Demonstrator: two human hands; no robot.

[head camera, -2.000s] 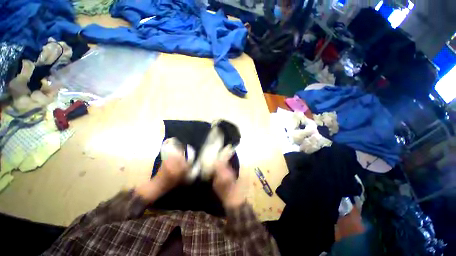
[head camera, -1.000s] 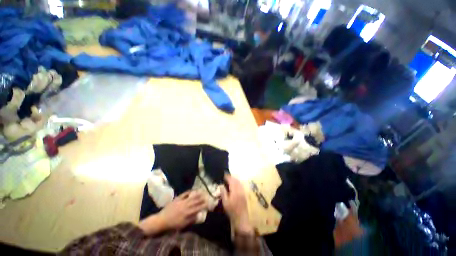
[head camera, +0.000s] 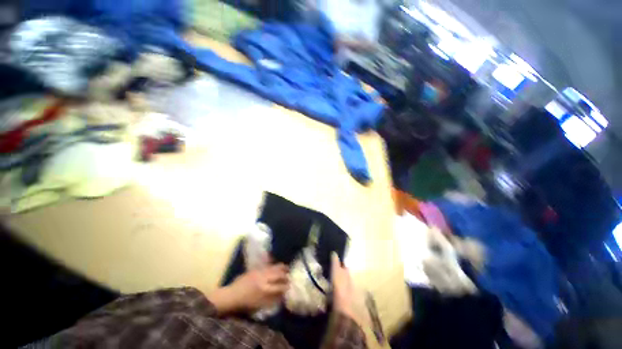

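Observation:
A black folded garment [head camera: 290, 221] lies on the table close in front of me, with cream bunched trim [head camera: 305, 290] and a thin dark cord on it. My left hand [head camera: 256, 287] is on the garment's left part, fingers curled by the cream trim. My right hand [head camera: 346, 290] is at the garment's right edge, fingers pointing away from me. The picture is blurred, so I cannot tell whether either hand grips the cloth. A small slim tool, perhaps thread snips [head camera: 375, 319], lies right of my right hand.
Blue garments [head camera: 300, 82] lie at the table's far side, a sleeve hanging near the right edge. A red-and-black tool [head camera: 161, 144], yellow papers [head camera: 89, 167] and clear plastic [head camera: 211, 95] are at left. Black garments [head camera: 450, 320], cream trim and another blue garment [head camera: 505, 252] are at right.
The view has turned, blurring the picture. Since two seconds ago, the garment has come to lie flatter, with its cream trim laid on the black cloth. My hands stay on it.

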